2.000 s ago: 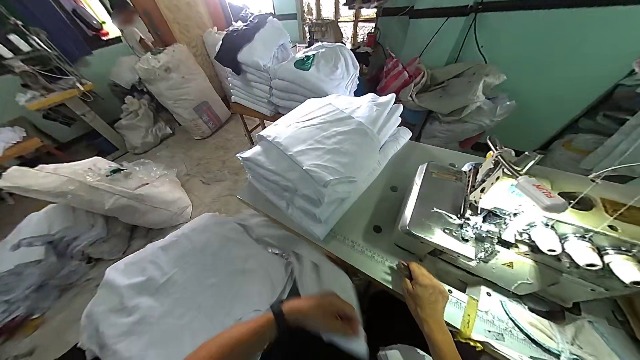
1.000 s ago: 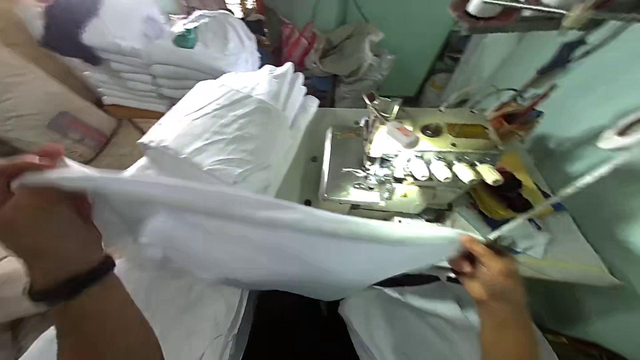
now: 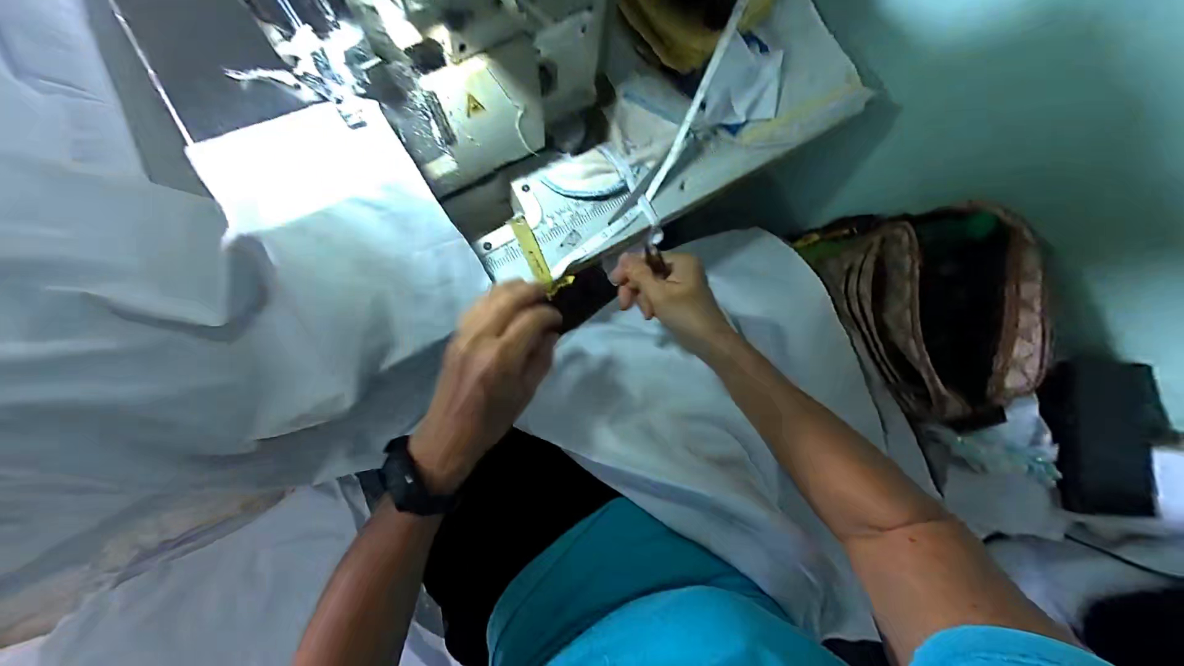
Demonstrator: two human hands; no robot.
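Observation:
My left hand (image 3: 504, 356), with a black watch on its wrist, is at the table's front edge with its fingers curled by a yellow tape strip (image 3: 530, 252); whether it pinches anything is unclear. Just to the right, my right hand (image 3: 671, 291) is closed around a small dark object, too hidden to name, near the end of a narrow white tape (image 3: 696, 106). White fabric (image 3: 324, 194) lies over the table at the left, reaching up to the needle area of the sewing machine (image 3: 490, 102). More white fabric (image 3: 647, 398) hangs below my hands and over my lap.
A ruler scale (image 3: 573, 222) runs along the front edge of the sewing table. Cloth scraps (image 3: 740, 83) lie at the table's right corner, beside the green wall (image 3: 980, 111). An open brown bag (image 3: 1013, 314) is at the right, with a black box-like item (image 3: 1105, 435) beyond it.
The white fabric that both hands stretched out a second ago now lies on the table by the machine. My hands have come together at the table edge. The view has swung downward and right.

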